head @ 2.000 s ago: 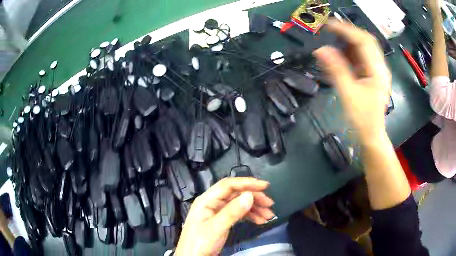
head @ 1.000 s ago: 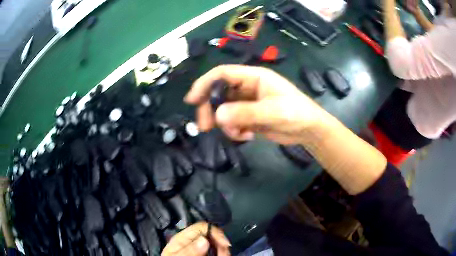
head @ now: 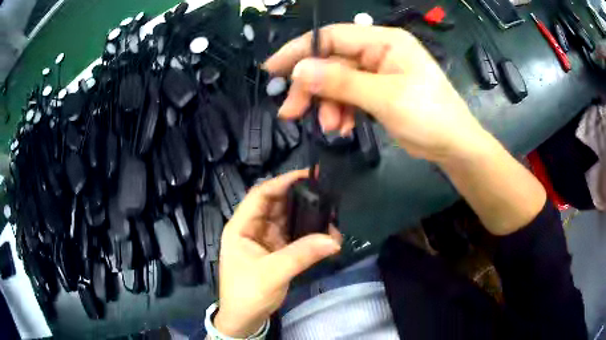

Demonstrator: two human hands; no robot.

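My left hand (head: 256,255) holds a black housing (head: 309,209) upright between thumb and fingers at the lower middle. My right hand (head: 392,86) is just above it and pinches the thin black stem (head: 314,143) that rises from the housing. The stem runs past my fingers to the top edge of the picture, and its end is out of view. A large heap of black units (head: 129,186) with white round ends (head: 199,45) lies to the left, behind my left hand.
Two black housings (head: 512,81) lie apart on the dark green bench (head: 425,182) at the right. A red thin tool (head: 552,42) and a dark flat rectangle (head: 502,12) lie at the upper right. A green belt (head: 73,30) with a white rail is upper left. A person's clothing shows at the far right.
My left hand has risen and now grips the housing. My right hand has moved up and to the right onto the stem. The camera view has shifted.
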